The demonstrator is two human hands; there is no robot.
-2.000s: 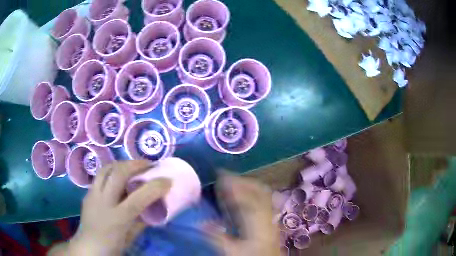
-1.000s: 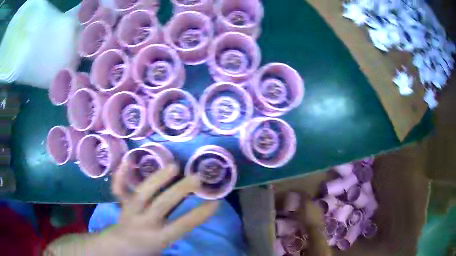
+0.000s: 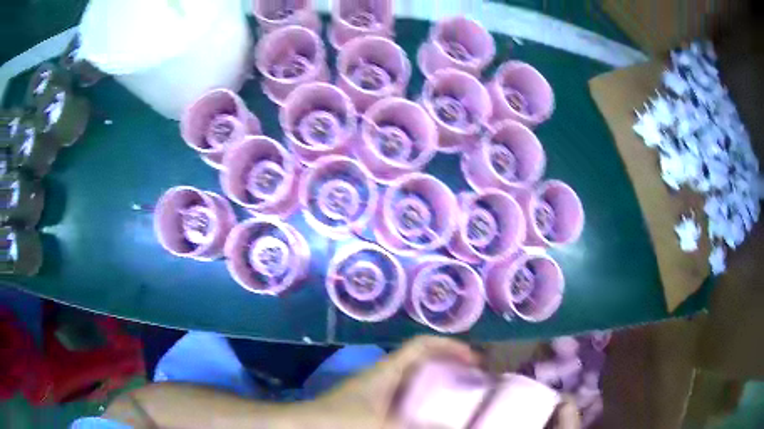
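Note:
Many pink housings (image 3: 338, 198) stand mouth up on the green bench, each with a spoked ring and small hub inside. My left hand (image 3: 427, 360) reaches in from the lower left, blurred, and is closed around a pink housing (image 3: 444, 395) below the bench edge. A second pink housing (image 3: 521, 404) lies end to end beside it, cut off by the bottom edge. Fingers of my right hand (image 3: 570, 414) show at its right end; most of that hand is hidden or out of the picture.
A white tub (image 3: 172, 59) stands at the back left. Grey-brown fitted housings (image 3: 18, 197) line the left edge. White fan wheels (image 3: 699, 138) lie piled on a cardboard flap (image 3: 632, 126) at right. More pink housings (image 3: 578, 360) show below the bench edge. Red cloth (image 3: 84, 356) is at lower left.
The view has shifted, showing more of the left bench. My left hand has moved off the standing housings to the right and taken hold of another. Two housings now show between my hands.

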